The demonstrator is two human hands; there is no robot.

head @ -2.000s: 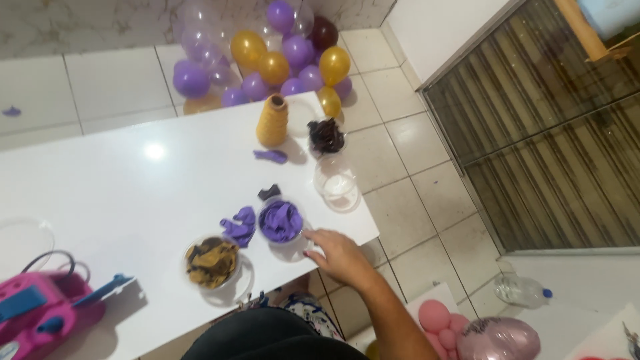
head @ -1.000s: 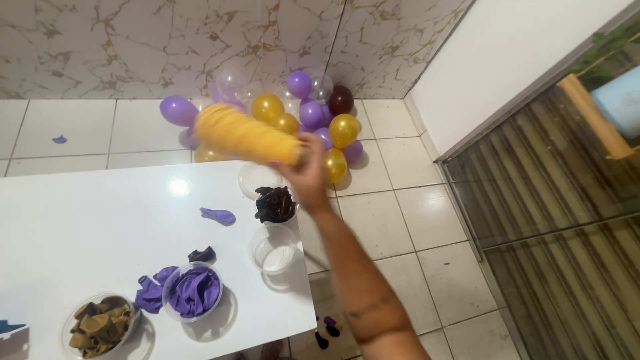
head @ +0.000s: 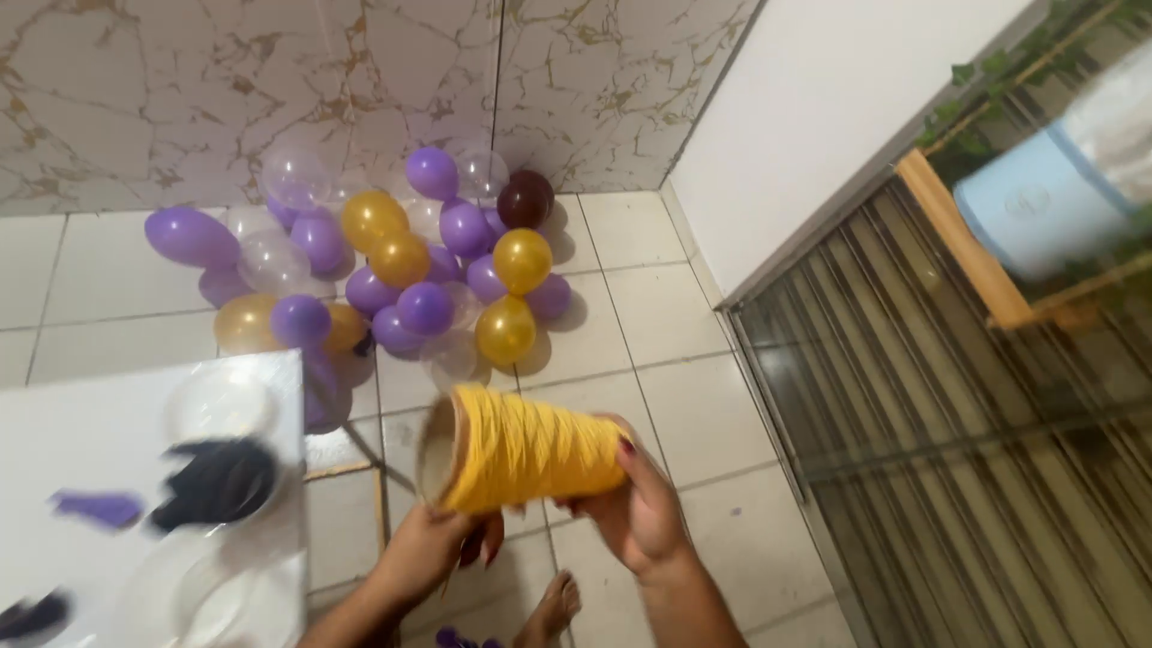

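A cone of yellow string (head: pixel 535 450) is held on its side above the floor, its wide hollow end to the left. My right hand (head: pixel 634 504) is closed around the narrow end, with the thumb on top. My left hand (head: pixel 441 544) is at the lower edge of the wide end, fingers curled; whether it grips the cone or the string is unclear. To the left, dark balloons (head: pixel 216 481) in a tub, a purple uninflated balloon (head: pixel 97 508) and a clear plastic tub (head: pixel 211 594) lie on the white table.
Inflated purple, gold, clear and dark balloons (head: pixel 427 309) cover the tiled floor by the marbled wall. The white table's edge (head: pixel 301 504) is left of my hands. A slatted window or door (head: pixel 900 387) and a wooden shelf (head: pixel 963 234) are at the right. A bare foot shows below.
The yellow cone stood on the table, was then lifted in one hand, and is now between both hands off the table's right side. My left hand has come into view. The view has shifted right.
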